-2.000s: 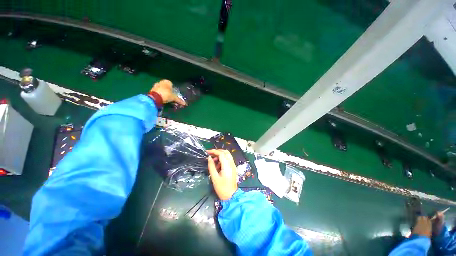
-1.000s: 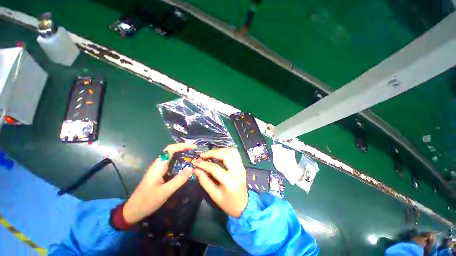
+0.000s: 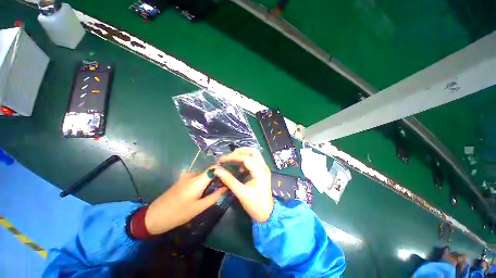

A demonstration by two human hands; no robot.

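Note:
My left hand (image 3: 182, 202) and my right hand (image 3: 251, 182) meet at the board end of a dark open phone unit (image 3: 204, 220) near my body. Both hands grip this end, with fingertips close together on it. The fingers hide most of the board end; whether a small part is between them I cannot tell. A thin pale stick-like thing (image 3: 194, 161) shows just above my left hand. A shiny zip bag with dark contents (image 3: 215, 120) lies just beyond my hands.
Open phone units lie at left (image 3: 90, 100), by the rail (image 3: 277, 138) and right of my hand (image 3: 291, 187). White bottle (image 3: 61, 24), white box (image 3: 22, 70), black cord (image 3: 126, 174), white post (image 3: 402, 95), white paper (image 3: 315, 168), small clear bag (image 3: 338, 182). Another person's hands show far right.
My left hand has come back from the conveyor, and both hands have come together on a phone unit near my body. The pale stick now shows above my left hand. The view has shifted.

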